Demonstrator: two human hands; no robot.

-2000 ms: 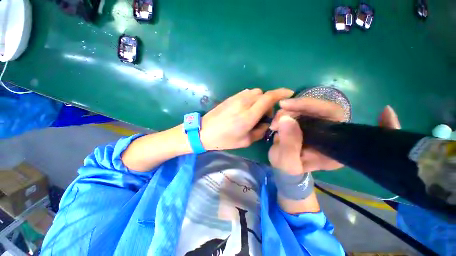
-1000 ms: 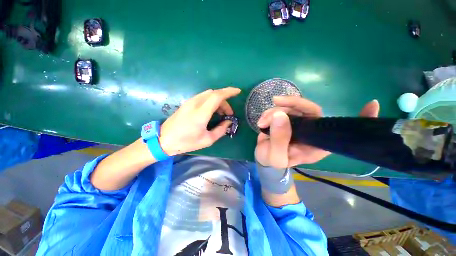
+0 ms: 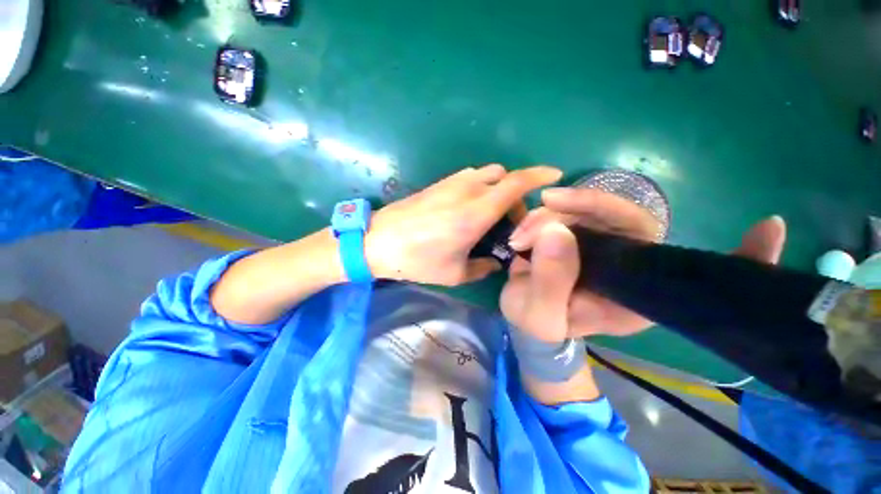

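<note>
My left hand (image 3: 440, 227), with a blue watch on the wrist, holds a small black device housing (image 3: 500, 247) with silver patches, partly covered by the fingers. My right hand (image 3: 560, 265), with a grey wrist band, grips the front of a long black electric screwdriver (image 3: 700, 289). The tool's nose is at the housing, and its tip is hidden by my fingers. The round grey speckled screw dish (image 3: 633, 189) lies on the green mat behind my right hand, partly covered by it.
Other black housings lie on the green mat (image 3: 464, 87): one at the left (image 3: 236, 75), a pair at the upper right (image 3: 665, 42), more near the edges. A black cable (image 3: 696, 425) runs below the screwdriver. A white object (image 3: 14, 39) is at the upper left.
Since one second ago, my hands have come together, and the tool's nose has moved from the dish to the housing in my left hand. The view has also shifted.
</note>
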